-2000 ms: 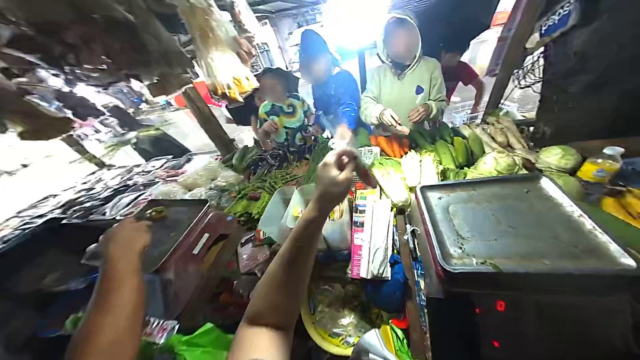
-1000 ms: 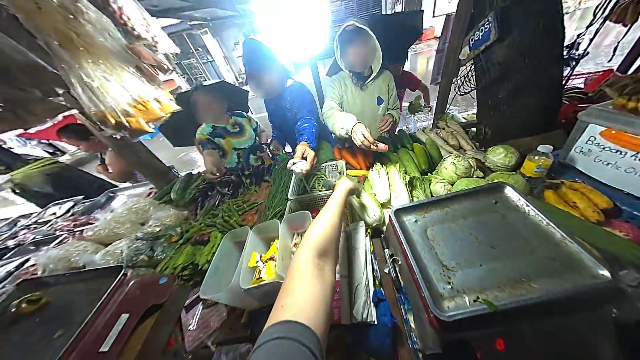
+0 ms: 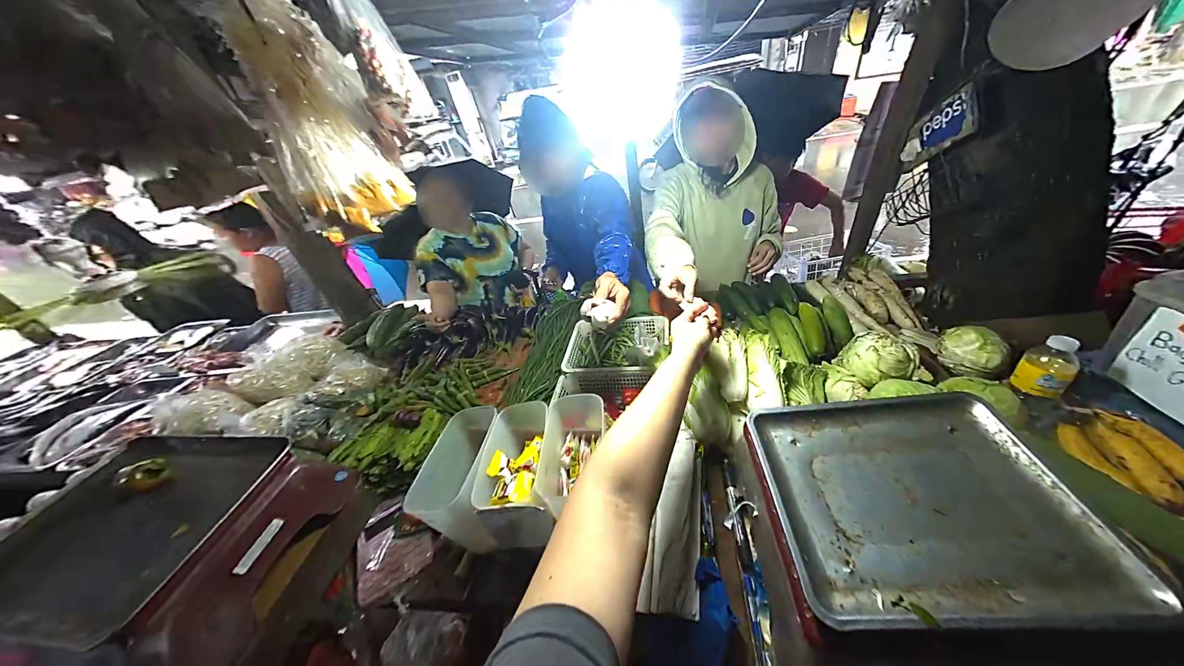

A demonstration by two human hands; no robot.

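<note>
My right hand reaches across the stall with its fingers bunched, meeting the fingertips of a person's hand in a pale green hoodie. Whether anything small lies between the fingers cannot be told. My left hand is out of view. Below my forearm stand white plastic bins, some with yellow-wrapped packets. Beside my hand are Chinese cabbages. Another person's hand, in a blue sleeve, holds a whitish item over a vegetable basket.
A scale with a metal tray stands at right, another dark tray at left. Cucumbers, round cabbages, a yellow bottle and bananas line the right side. Plastic bags hang upper left.
My left hand, seen at the left two seconds ago, has left the view. The hoodie wearer's hand has come forward and down to meet my right hand.
</note>
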